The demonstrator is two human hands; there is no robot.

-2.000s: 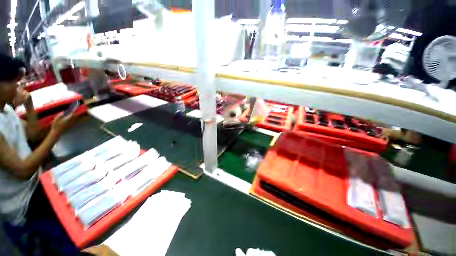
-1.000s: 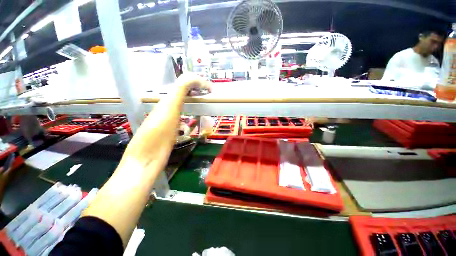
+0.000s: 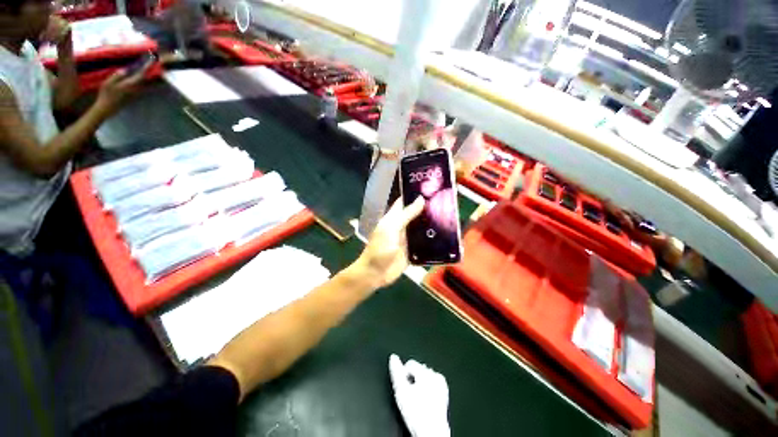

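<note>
My left hand (image 3: 388,243), bare, with a dark sleeve further up the arm, holds a smartphone (image 3: 432,207) upright near the pale metal post. Its lit screen shows a clock and a pinkish picture. My right hand (image 3: 422,394), in a white glove, is low over the green bench at the bottom edge. It is partly cut off, and its fingers look curled; nothing shows in it. A fanned stack of white empty sleeves (image 3: 243,299) lies under and beside my left forearm. A red tray (image 3: 115,265) of filled white bags (image 3: 183,213) lies at the left.
Stacked red trays (image 3: 512,282) stand at the right with two filled bags (image 3: 601,316) on top. More red trays (image 3: 589,213) with dark units lie under the shelf (image 3: 597,136). The metal post (image 3: 394,128) rises mid-bench. A person (image 3: 34,128) at the left holds a phone.
My left hand has drawn back from the shelf and now holds the lit smartphone over the bench. The view has turned left again, and more of my gloved right hand shows.
</note>
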